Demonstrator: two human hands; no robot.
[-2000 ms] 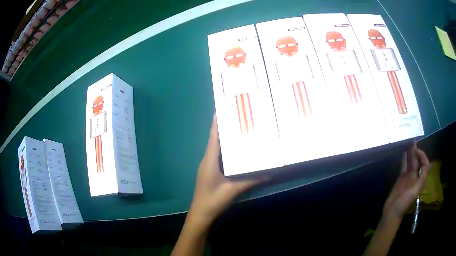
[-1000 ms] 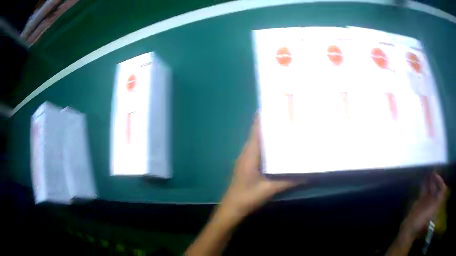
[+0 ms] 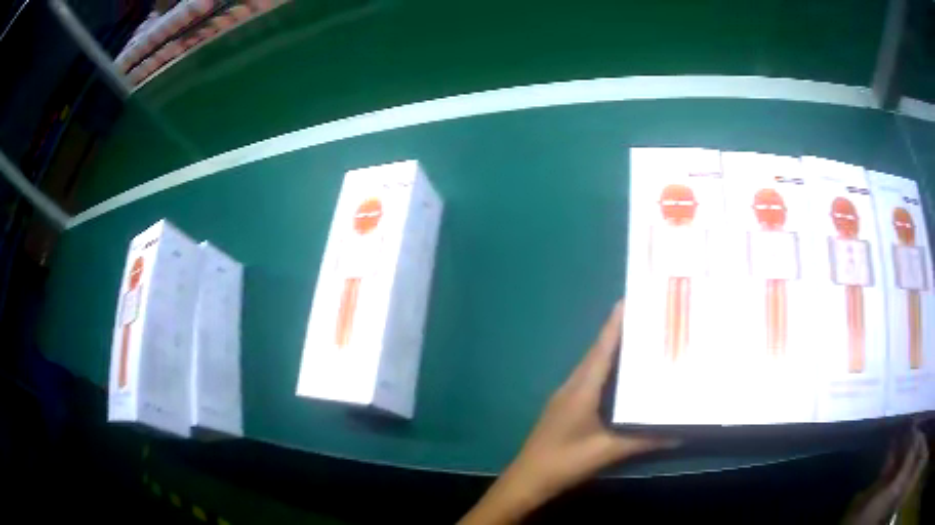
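A group of several white product boxes (image 3: 723,297) stands side by side at the right of the green bench, orange-red round marks and stripes facing up. My left hand (image 3: 574,431) grips the group's lower left corner, thumb under its near edge. My right hand (image 3: 899,477) is at the near right corner, dark and partly cut off; its fingers are against the near edge. A thin light piece of the pen shows at it by the picture's lower edge. A single product box (image 3: 359,292) lies left of the group.
Two more product boxes (image 3: 154,333) sit close together at the bench's left end. A white rail (image 3: 461,108) runs along the far side, with the green conveyor belt (image 3: 513,46) beyond. Pink-and-white items (image 3: 190,36) stand in rows at the upper left. The near bench edge curves below.
The view has shifted, so the boxes, my hands and the single box appear further right. Both hands remain at the group of boxes. The right hand is now more cut off.
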